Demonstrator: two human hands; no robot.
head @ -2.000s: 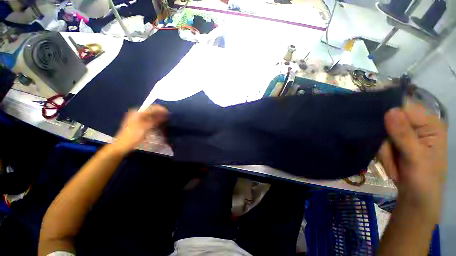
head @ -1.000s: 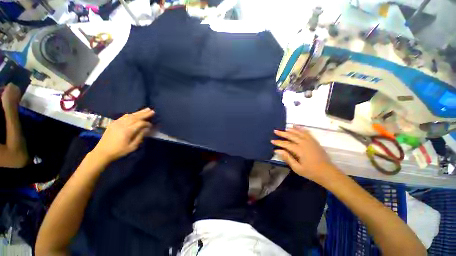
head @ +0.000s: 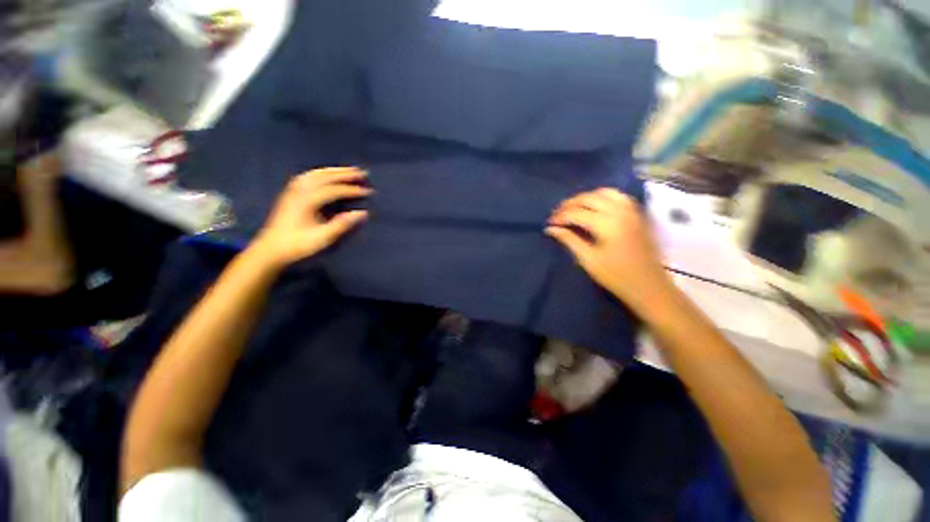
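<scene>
A dark navy fabric panel (head: 459, 184) lies across the table in front of me, with slight folds running across it and its near edge hanging over the table edge. My left hand (head: 314, 214) is on the left part of the cloth, fingers bent and thumb apart. My right hand (head: 604, 237) is at the right part, fingers curved on the cloth. The picture is blurred, and I cannot tell whether either hand pinches the fabric.
The sewing machine (head: 851, 184) stands at the right, with a black flat rectangle (head: 798, 226) under its arm. Scissors (head: 859, 362) lie near an orange handle and a green item. Red-handled scissors (head: 165, 157) lie at the left. Another person's arm (head: 39, 229) is at far left.
The panel was stretched between both hands, then laid on the table. Since then it has moved toward me and over the edge, and both hands have moved further onto it. The view has shifted.
</scene>
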